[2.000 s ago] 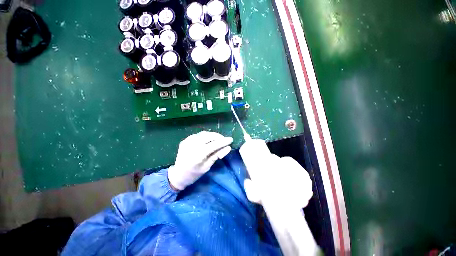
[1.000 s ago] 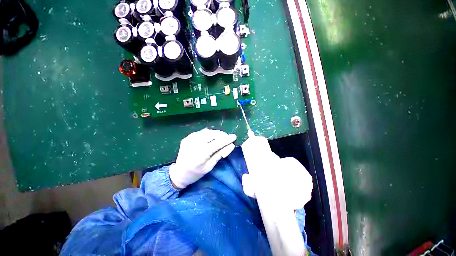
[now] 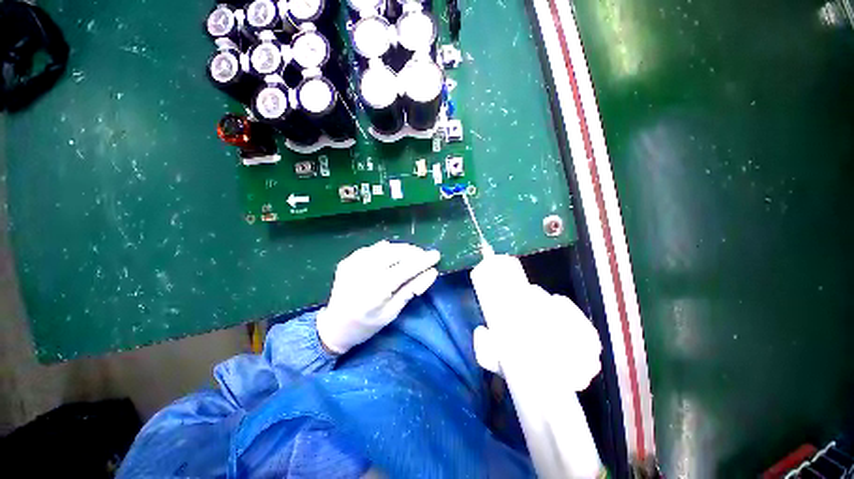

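My right hand (image 3: 552,341), in a white glove, is closed around a long white glue syringe (image 3: 543,412). Its thin needle (image 3: 476,223) points up and left, with the tip at the blue component (image 3: 453,190) on the near right corner of the green circuit board (image 3: 328,203). Rows of black capacitors with silver-white tops (image 3: 316,94) stand on the board. White adhesive shows at their feet. My left hand (image 3: 375,292), also in a white glove, rests near the bench's front edge, fingers together, with nothing visible in it. Its palm side is hidden.
The board lies on a green mat (image 3: 140,253). A black loop (image 3: 33,56) lies at the far left. A copper-red part (image 3: 233,130) stands at the board's left. A white-and-red strip (image 3: 599,178) edges the green conveyor (image 3: 740,234) on the right.
The needle tip has shifted right along the blue component, and my right hand has moved slightly right with the syringe. The board sits a little higher in view than two seconds ago. My left hand stays put.
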